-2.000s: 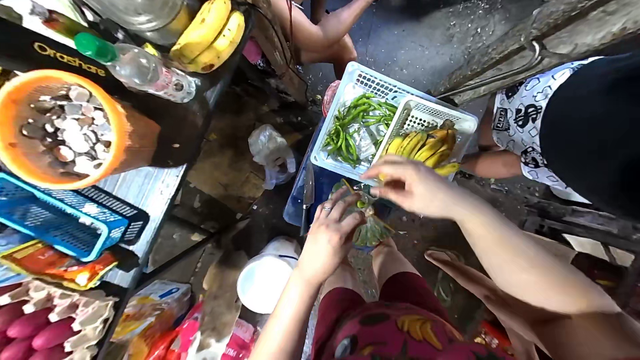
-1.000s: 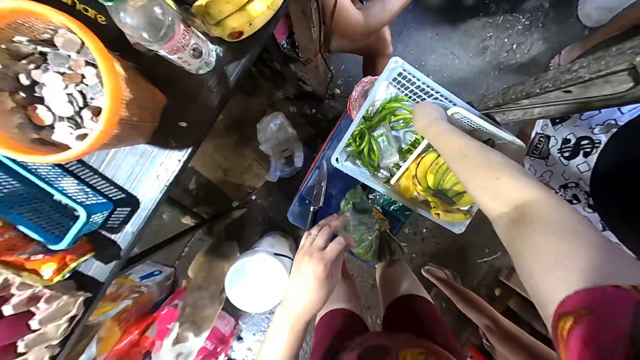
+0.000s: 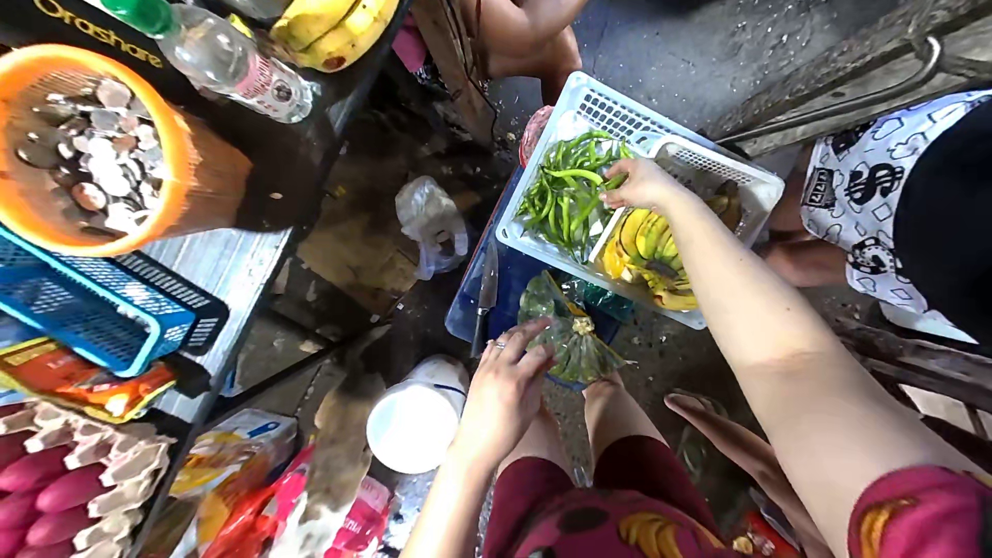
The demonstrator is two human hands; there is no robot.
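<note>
A pale plastic basket (image 3: pixel 535 242) holds long green chili peppers (image 3: pixel 570 186) on its left side. In its right side, a smaller white basket holds yellow bananas (image 3: pixel 651 244). My right hand (image 3: pixel 639 184) reaches into the big basket, fingertips at the peppers; whether it grips one is unclear. My left hand (image 3: pixel 511 364), with a ring, rests by a clear plastic bag (image 3: pixel 573 333) of green produce above my knees, fingers at its edge. A knife (image 3: pixel 488 283) lies on a blue surface (image 3: pixel 465 302) left of the bag.
On the left table stand an orange container (image 3: pixel 209 178) of coins, a plastic bottle (image 3: pixel 232 66), blue baskets (image 3: pixel 85 302) and an egg tray (image 3: pixel 116 457) with pink eggs. A white bucket (image 3: pixel 418 418) stands left of my legs. Other people are at the top and right.
My right hand has moved from near my left hand into the basket, first to its far edge, then back over the peppers. My left hand stays near the bag.
</note>
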